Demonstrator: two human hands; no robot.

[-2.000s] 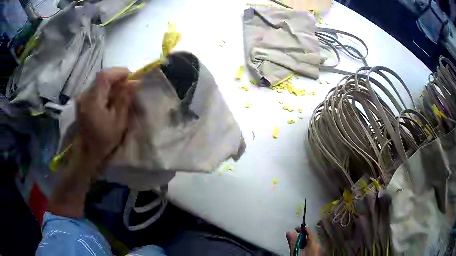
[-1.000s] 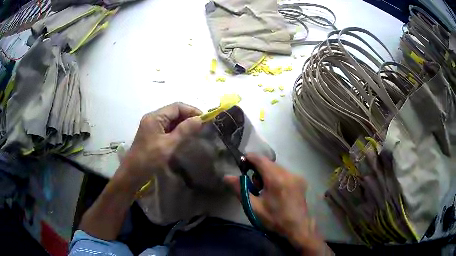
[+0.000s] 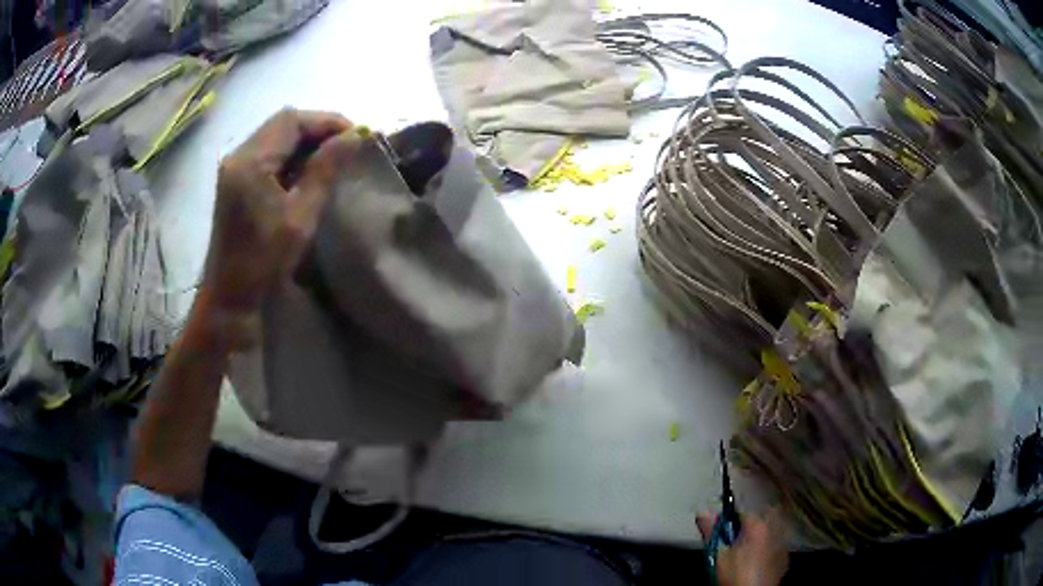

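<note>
My left hand is closed on the top corner of a khaki bag and holds it up over the table's near edge. A strap loop hangs below the bag, and a dark opening shows at its top. Only a speck of yellow shows at the gripped corner. My right hand is low at the near right edge of the table, partly cut off by the frame. It holds scissors with dark blades pointing up and teal handles. The blades look closed and touch no cloth.
A flat bag lies at the far side beside yellow offcuts on the white table. Stacked bags with looped straps fill the right. Pleated-looking bags hang at the left edge.
The scissors and my right hand have moved from the bag to the lower right. My left hand has lifted the bag up and left. The long yellow tail no longer shows at the gripped corner.
</note>
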